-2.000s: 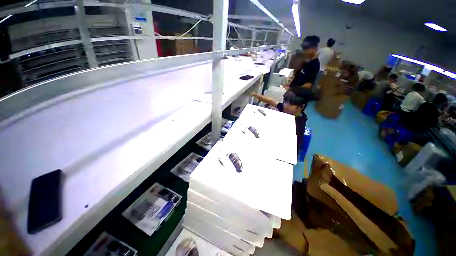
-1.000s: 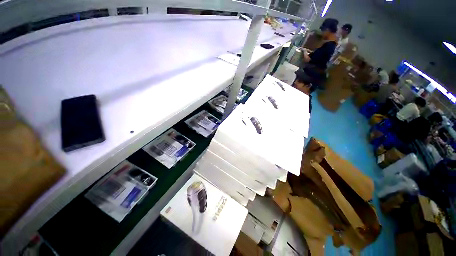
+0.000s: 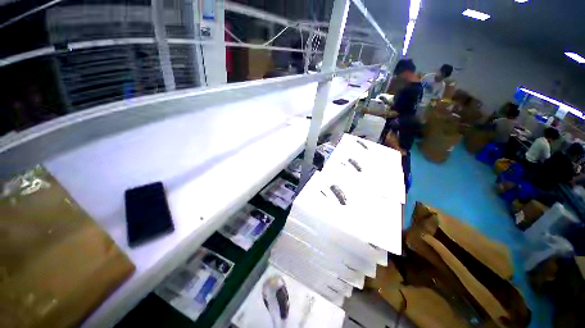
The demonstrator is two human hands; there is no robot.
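Neither of my hands is in view. The carton stack [image 3: 333, 246] stands in front of me, right of the belt, in stepped, overlapping rows of white boxes with thick edges. Its top boxes show a dark oval device picture. A single printed carton [image 3: 298, 311] lies face up at the bottom edge, nearest me, cut off by the frame. Accessory kits [image 3: 197, 282] in clear-white packs lie spaced along the dark green belt [image 3: 253, 259] to the left of the stack.
A white shelf [image 3: 218, 176] runs along the left, with a black mobile phone [image 3: 148, 213] and a brown wrapped parcel [image 3: 58, 256]. A metal post [image 3: 322, 96] rises beside the belt. Torn brown cartons [image 3: 458, 269] lie on the blue floor at right. Workers [image 3: 405, 102] stand further along the line.
The view has tilted up and shifted, so phone, parcel, stack and near carton sit lower and further right than a second ago. The crouching person's face beyond the stack no longer shows clearly.
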